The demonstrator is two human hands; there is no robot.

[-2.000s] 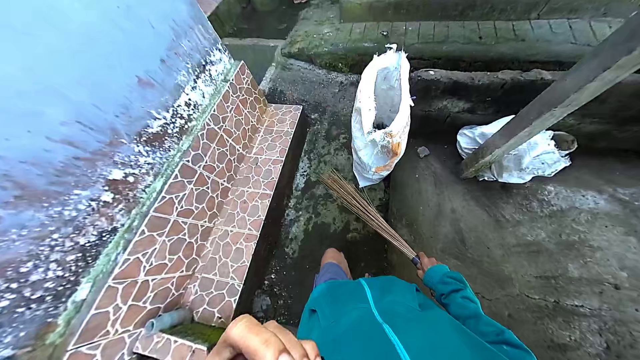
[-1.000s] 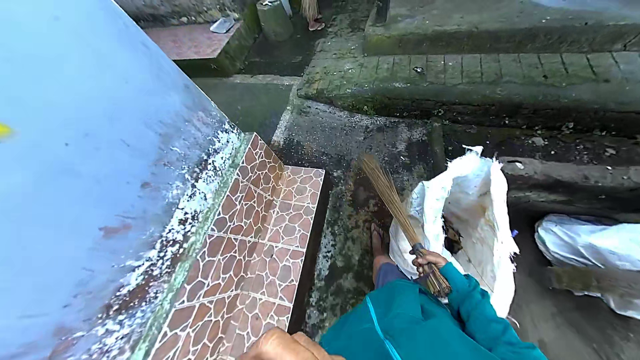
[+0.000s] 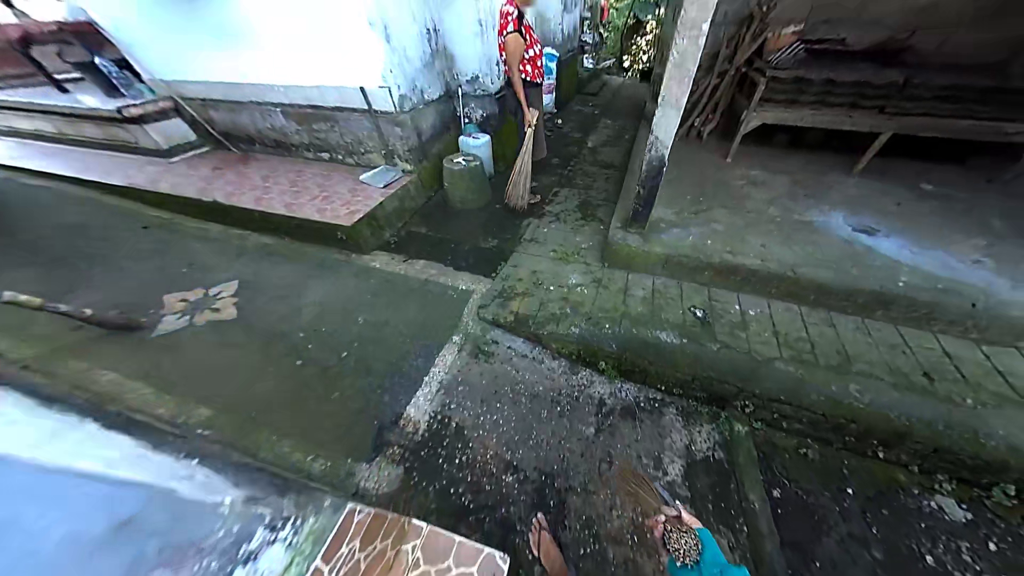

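Note:
Near the bottom edge, right of centre, my right hand in a teal sleeve grips a stick broom. The cut ends of its sticks face me, and its blurred bristles point up and left, over dark concrete ground scattered with small pale bits. A dark curved strip shows beside the hand; what it is I cannot tell. My bare foot stands left of the broom. My left hand is out of the frame.
A person in a red patterned shirt holds another stick broom beside a blue-white jerrycan and a mossy round container. A raised mossy kerb crosses the right side. A tiled ledge juts in at bottom left.
The view has swung up and left; the white sacks have left it. The broom, upright beside a sack one second ago, is now low over the ground. My left hand has dropped from view.

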